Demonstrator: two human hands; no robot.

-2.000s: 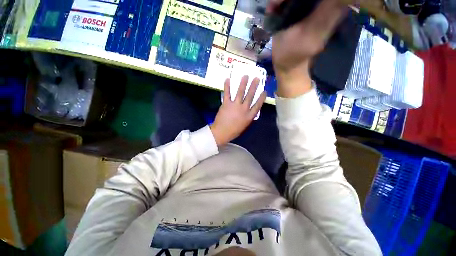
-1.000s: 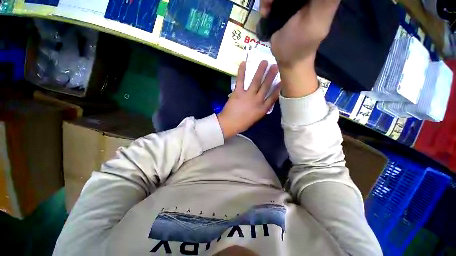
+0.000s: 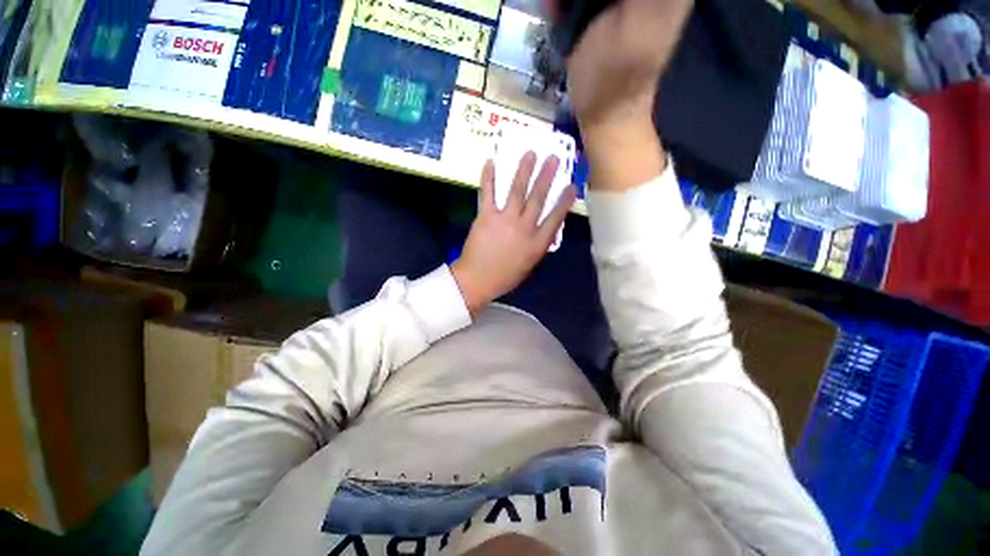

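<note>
A white housing (image 3: pixel 531 149) lies at the bench's front edge, its near end jutting past the edge. My left hand (image 3: pixel 515 223) lies flat over it with fingers spread, pressing it down. My right hand (image 3: pixel 624 60) is above and to the right of the housing, near the top of the picture. It is closed around a dark, thick tool, which looks like the electric screwdriver (image 3: pixel 581 20); its tip is hidden. Screws cannot be made out.
A pale parts tray (image 3: pixel 519 71) is behind the housing. A black pile (image 3: pixel 730 92) and stacked white plates (image 3: pixel 834 130) are at right, beside a red bin (image 3: pixel 955 206). A carton of clear bags (image 3: pixel 141 206) is below left. A blue crate (image 3: pixel 885 424) is below right.
The view has shifted between frames. Against the bench, my left hand stays on the housing. My right hand still holds the dark tool and now sits slightly further left of the black pile.
</note>
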